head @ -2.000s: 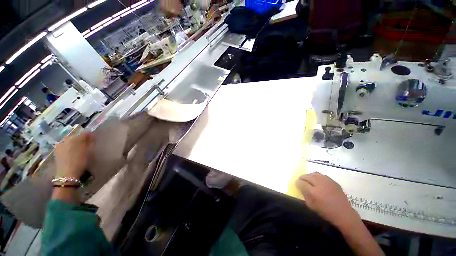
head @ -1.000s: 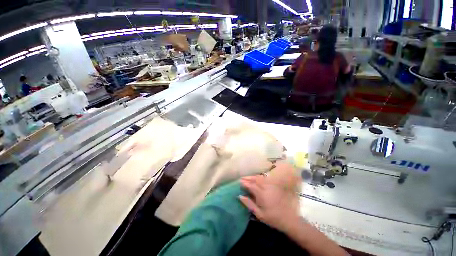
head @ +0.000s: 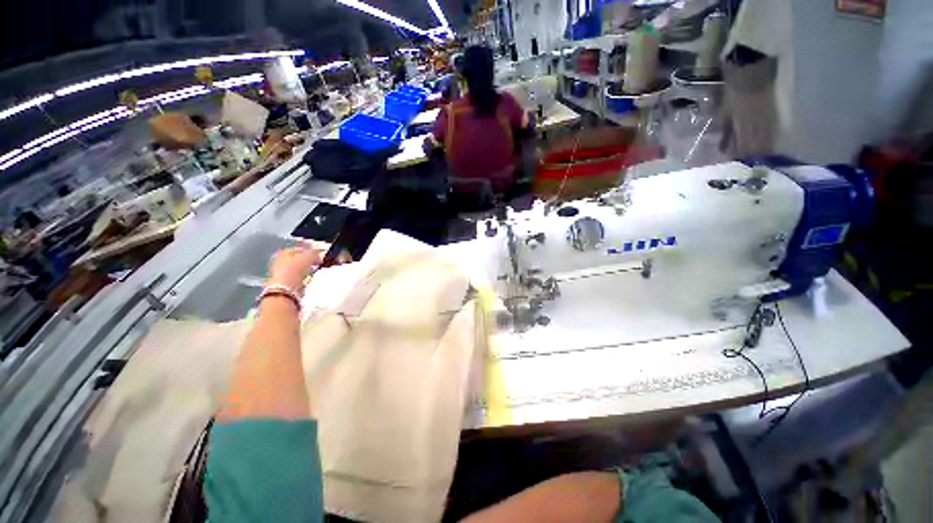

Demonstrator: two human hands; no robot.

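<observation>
A large beige panel [head: 394, 393] lies over the left part of the white sewing-machine table and hangs over its front edge. Its right edge lies beside the yellow strip [head: 495, 378], left of the needle area [head: 527, 296]. My left hand [head: 294, 270] is at the panel's far left corner, arm stretched forward; whether its fingers grip the material is unclear. My right forearm crosses the bottom edge of the picture, and the hand itself is cut off.
More beige panels [head: 169, 373] lie on the grey surface at left. The white machine head [head: 675, 230] with its blue motor end [head: 824, 230] spans the right. Snips [head: 759, 325] on a dark cord lie on the right table. A person [head: 479, 133] sits ahead.
The view has swung right. The beige panel now lies beside the needle area. My left hand has moved from near the needle to the panel's far left; my right hand has dropped out of view.
</observation>
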